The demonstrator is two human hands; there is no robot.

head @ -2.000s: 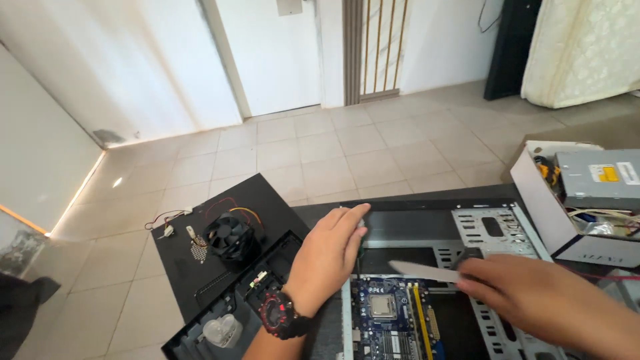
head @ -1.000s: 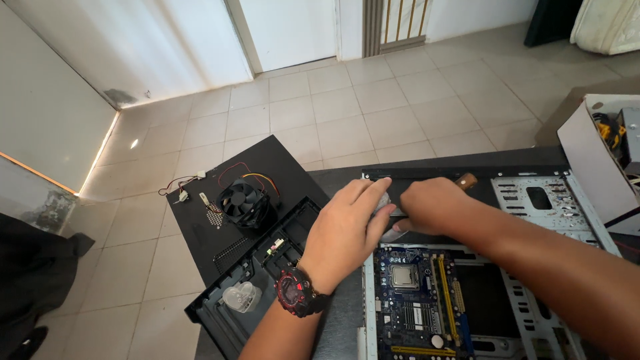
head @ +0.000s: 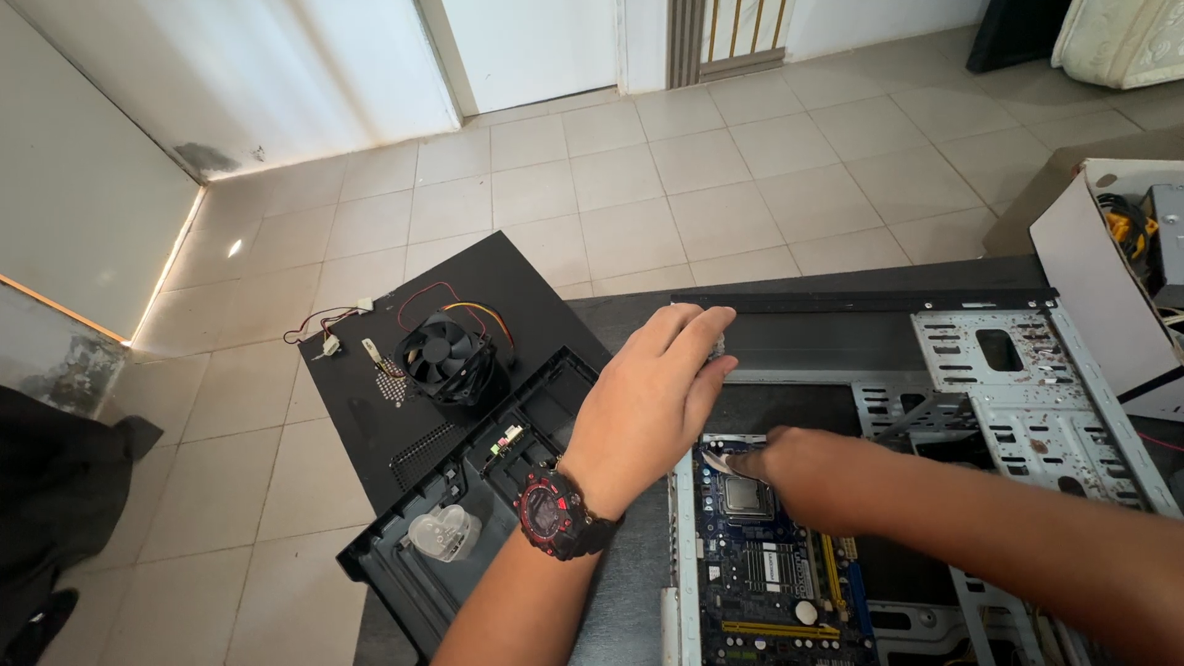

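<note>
An open metal computer case point(head: 1004, 356) lies on the dark table, with a blue motherboard point(head: 740, 573) and its processor point(head: 743, 497) inside. Over the case's left end, my left hand point(head: 647, 398) is raised with curled fingers around a small greyish thing, mostly hidden, at the fingertips. My right hand point(head: 795, 472) grips a tool with a pale flat blade point(head: 717, 462), whose tip is at the motherboard's upper left corner, beside the processor. The tool's handle is hidden in the fist.
A black side panel point(head: 342, 398) at left carries a black cooling fan point(head: 444, 356) with wires. A black plastic front bezel point(head: 398, 546) holds a clear plastic container with small parts point(head: 446, 534). At right stands a white box point(head: 1082, 250) with cables and a metal drive. Dark cloth shows at lower left.
My right hand, with the tool, has moved from beside my left hand at the case's upper edge down to the motherboard's corner. The left hand remains over the case's left end.
</note>
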